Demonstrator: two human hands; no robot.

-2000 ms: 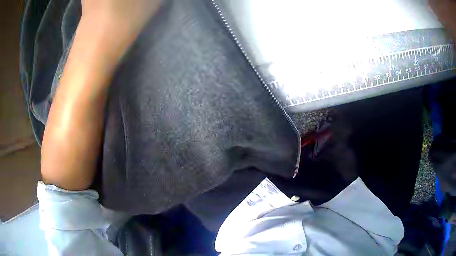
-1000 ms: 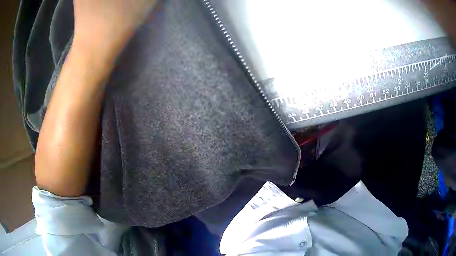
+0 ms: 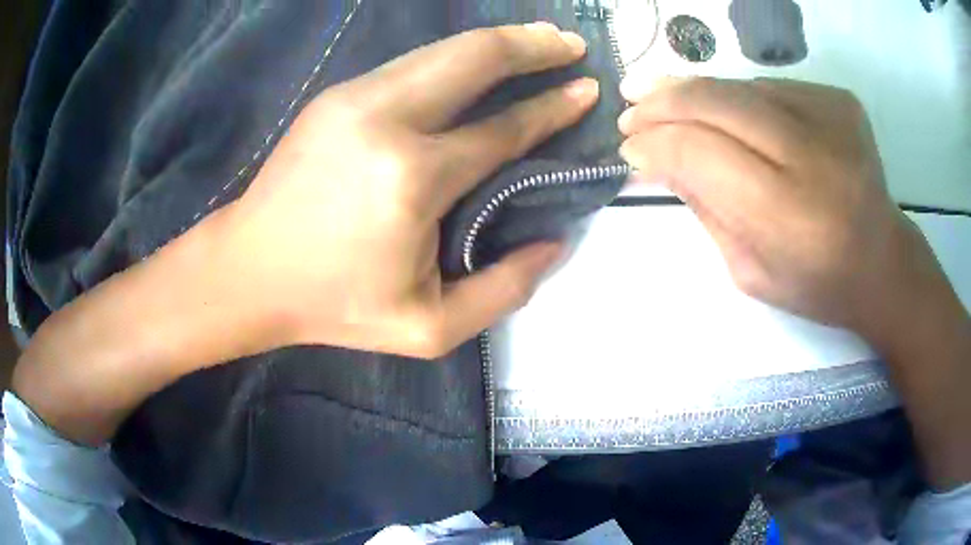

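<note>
The dark grey garment point(image 3: 319, 426) spreads over the left of the white machine table and hangs over its front edge. A silvery metal zipper point(image 3: 506, 197) runs along its edge and bends in a curve between my hands. My left hand point(image 3: 373, 202) lies on the garment, fingers spread, pressing the cloth, with the thumb beside the zipper's curve. My right hand point(image 3: 745, 181) pinches the zipper edge between thumb and fingers. The presser foot point(image 3: 592, 13) shows only partly at the top edge; the needle cannot be made out.
A silver-grey ruler tape point(image 3: 692, 415) runs along the front edge of the white table point(image 3: 660, 309). A dark seam line crosses the table right of the zipper. A round dark opening point(image 3: 690, 38) and a grey oblong patch point(image 3: 769, 30) are at the top right.
The view has shifted up toward the sewing area. Both hands now show fully; the right was barely in view before. The zipper edge, nearly straight before, is now curved between the hands.
</note>
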